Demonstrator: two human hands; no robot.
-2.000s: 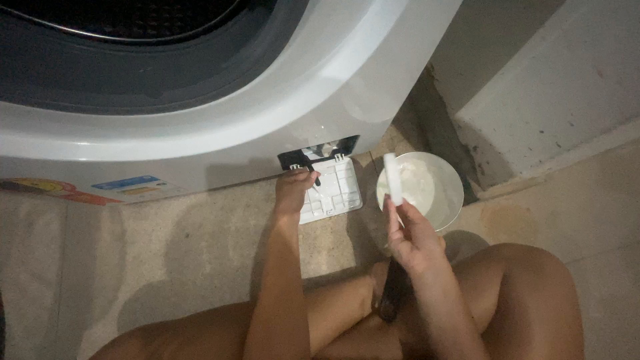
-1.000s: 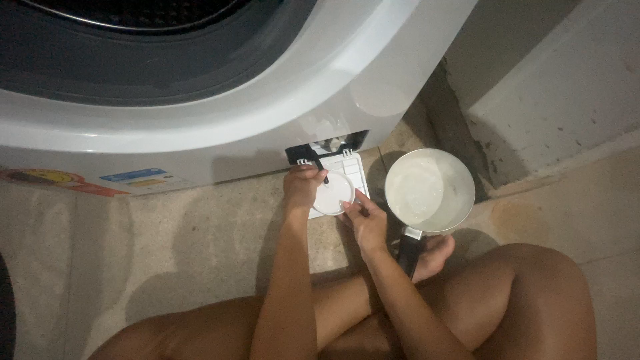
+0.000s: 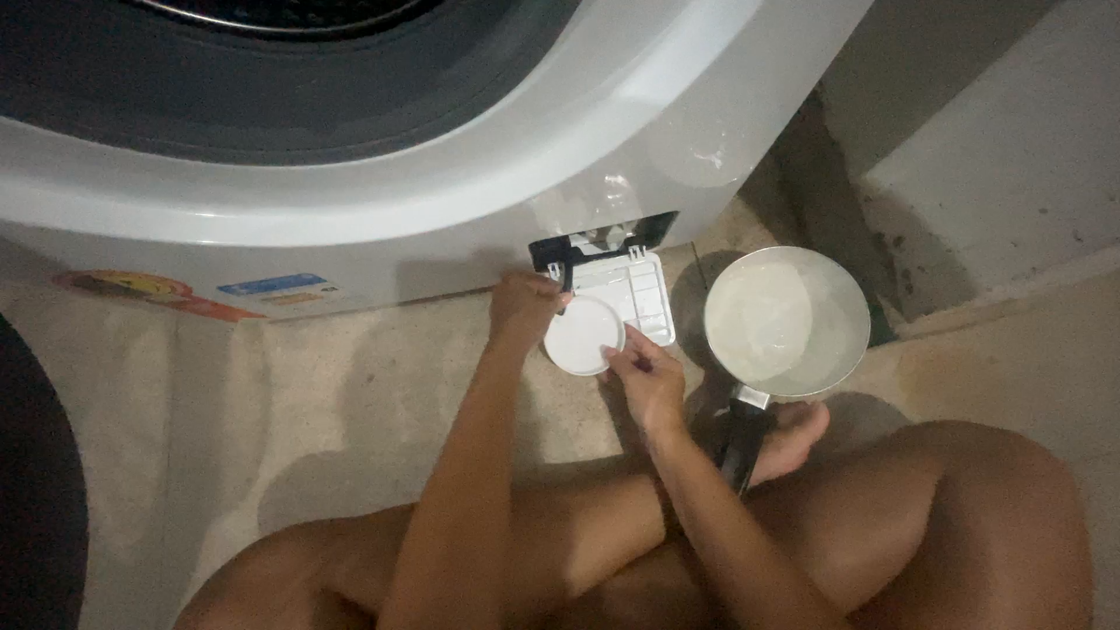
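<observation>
My left hand [image 3: 525,306] pinches the end of a short black drain hose [image 3: 567,278] that comes out of the opening low on the front of a white washing machine [image 3: 455,214]. Between the fingers of my right hand [image 3: 647,376] is the rim of a small round white dish or lid [image 3: 584,337], held level under the hose end. Behind the dish, the white access flap [image 3: 647,297] hangs folded down from the dark opening [image 3: 612,236]. To the right stands a saucepan [image 3: 787,320] with whitish, cloudy contents, its black handle [image 3: 742,446] pointing toward my crossed legs.
The washing machine's round door opening [image 3: 289,105] fills the upper left. A wall [image 3: 1006,175] rises at the right beyond a dark gap. My foot [image 3: 792,442] rests beside the pan handle. A dark rounded object [image 3: 35,490] is at the left edge.
Two seconds ago my right hand held a white, narrow-looking object over the saucepan; now it holds the round dish beneath the hose end. The left hand remains at the hose.
</observation>
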